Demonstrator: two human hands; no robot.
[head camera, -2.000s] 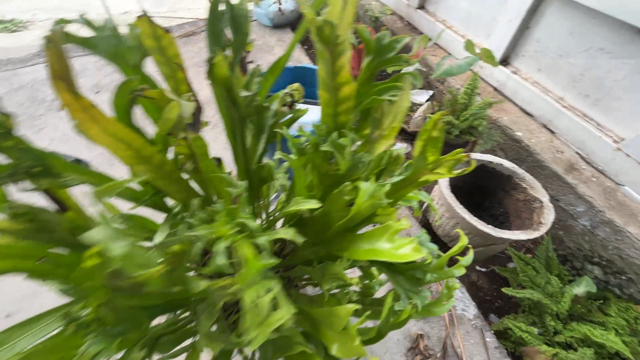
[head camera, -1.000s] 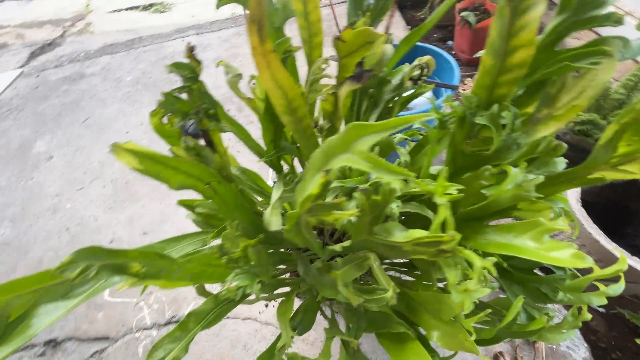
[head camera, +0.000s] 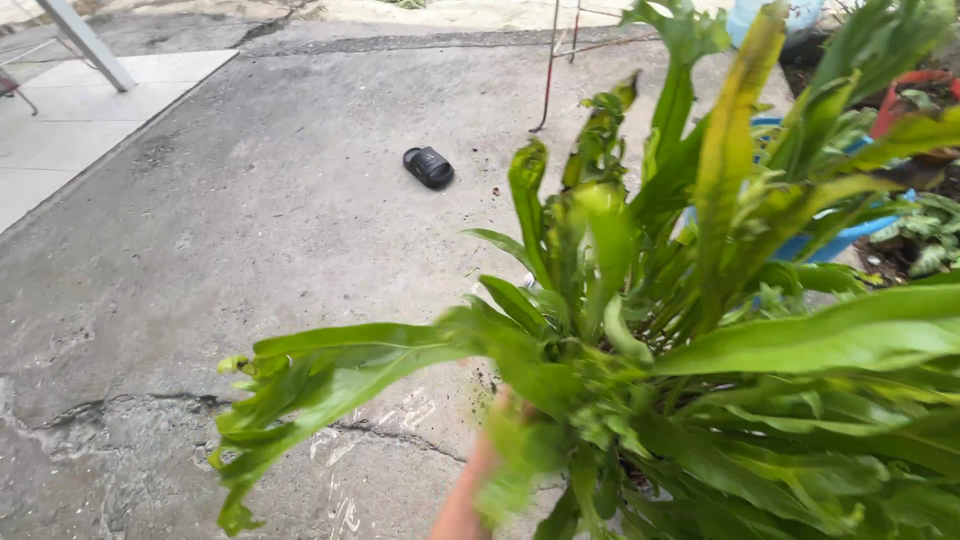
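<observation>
A large leafy green fern-like plant (head camera: 660, 360) fills the right half of the head view, with long ruffled leaves, some yellowed and browned at the tips. My left hand (head camera: 510, 409) reaches up from the bottom edge to the plant's left underside. Leaves cover most of its fingers, so its grip does not show. My right hand is not visible; the foliage covers that side. The plant's base is hidden beneath the leaves.
A black slide sandal (head camera: 429, 167) lies on the cracked concrete floor (head camera: 300, 225). Behind the plant are a blue tub (head camera: 840, 238) and a red pot (head camera: 919, 94). A thin metal stand (head camera: 550, 82) is at the back; pale tiles (head camera: 75, 120) border the left.
The view has swung left. The plant now sits further right in it, the sandal and my left forearm show, and the round concrete planter is out of sight.
</observation>
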